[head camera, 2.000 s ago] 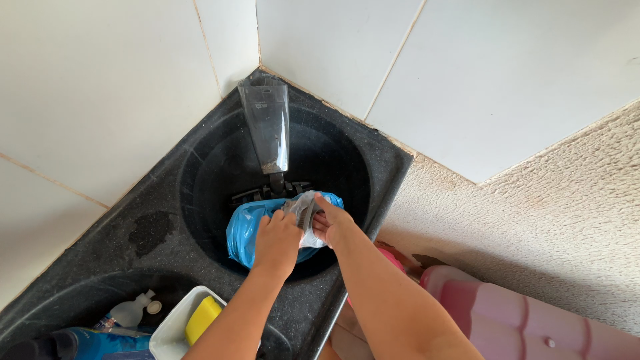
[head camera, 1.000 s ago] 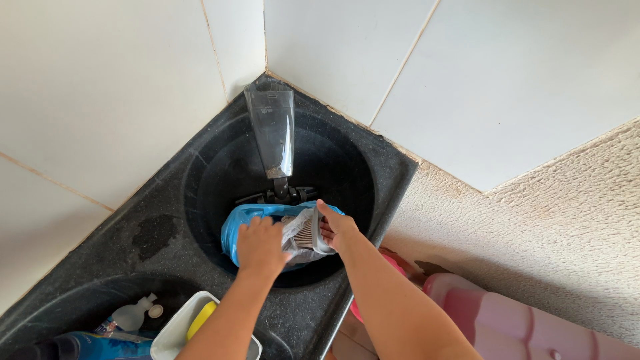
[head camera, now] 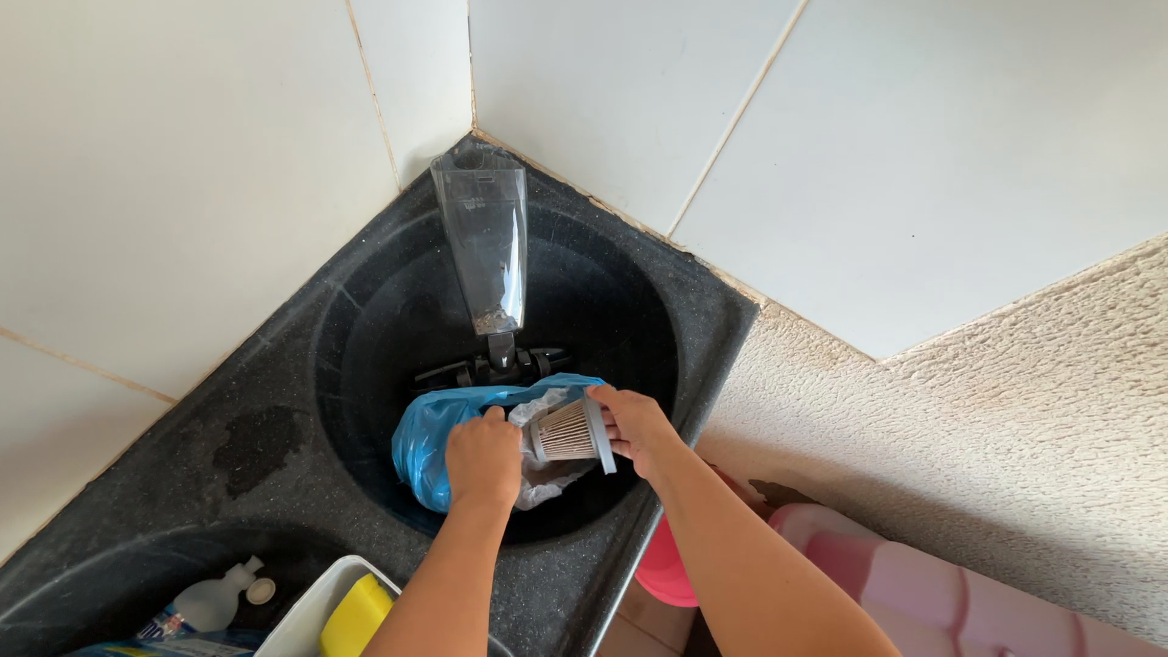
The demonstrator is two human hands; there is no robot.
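Note:
My right hand (head camera: 639, 427) grips the grey rim of a pleated cone-shaped vacuum filter (head camera: 568, 432), which lies sideways over the round black basin (head camera: 584, 283). Beside it, my left hand (head camera: 484, 456) is closed on the edge of a blue plastic bag (head camera: 422, 447). A crumpled whitish translucent bag (head camera: 540, 493) surrounds the filter's narrow end. Behind the bags, a clear plastic vacuum dust container (head camera: 488, 246) leans from the basin's back corner, with debris at its lower end. A black floor-nozzle-like part (head camera: 502, 367) adjoins that end.
A second basin (head camera: 82, 570) at the lower left holds a plastic bottle (head camera: 208, 602), a blue package and a white tub (head camera: 319, 607) with a yellow item (head camera: 354, 619). Tiled walls meet behind the basin. Right of the counter are a pink container (head camera: 664, 566) and a pink ridged object (head camera: 958, 584).
The filter, partly wrapped in the whitish bag one second ago, now shows largely outside it in my right hand. My left hand stays at the bags.

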